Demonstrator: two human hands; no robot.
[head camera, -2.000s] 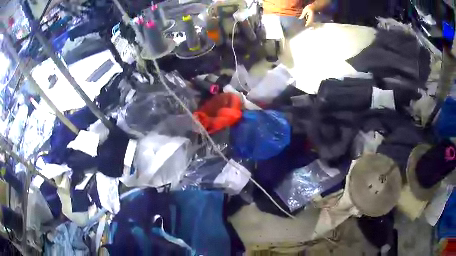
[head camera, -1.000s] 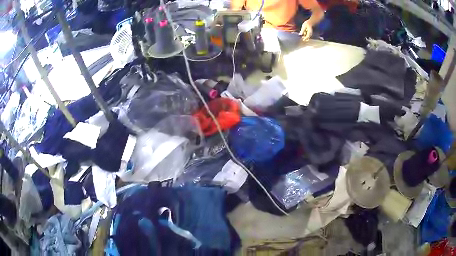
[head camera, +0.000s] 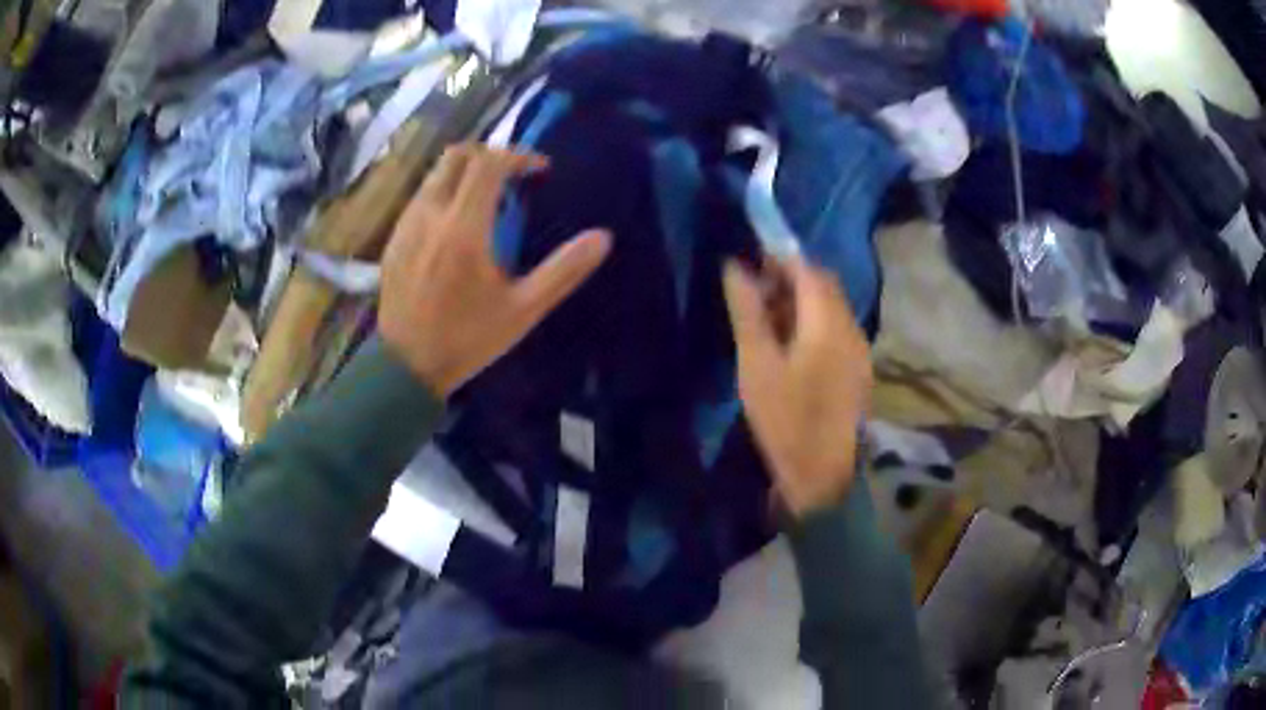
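Note:
A bundle of navy cut pieces (head camera: 625, 319) with mid-blue parts lies in front of me, at the table's near edge and close to my body. White strips (head camera: 571, 534) lie on its lower part, and a pale curled strip (head camera: 762, 194) lies near its top right. My left hand (head camera: 465, 264) is over the bundle's left side, fingers apart, holding nothing that I can see. My right hand (head camera: 801, 375) is at its right side, fingers bent and blurred; whether it grips cloth cannot be told.
Light-blue cloth scraps (head camera: 229, 180) are heaped at the left beside a brown cardboard piece (head camera: 181, 312). A blue plastic bag (head camera: 1020, 90) and a clear plastic bag (head camera: 1055, 264) lie at the upper right. A thin cord hangs there. A round beige disc (head camera: 1236, 395) stands at the right edge.
The view has tilted down and to the left, towards the navy bundle. Both my hands have come into view over it. The thread cones and the other person at the back are out of view.

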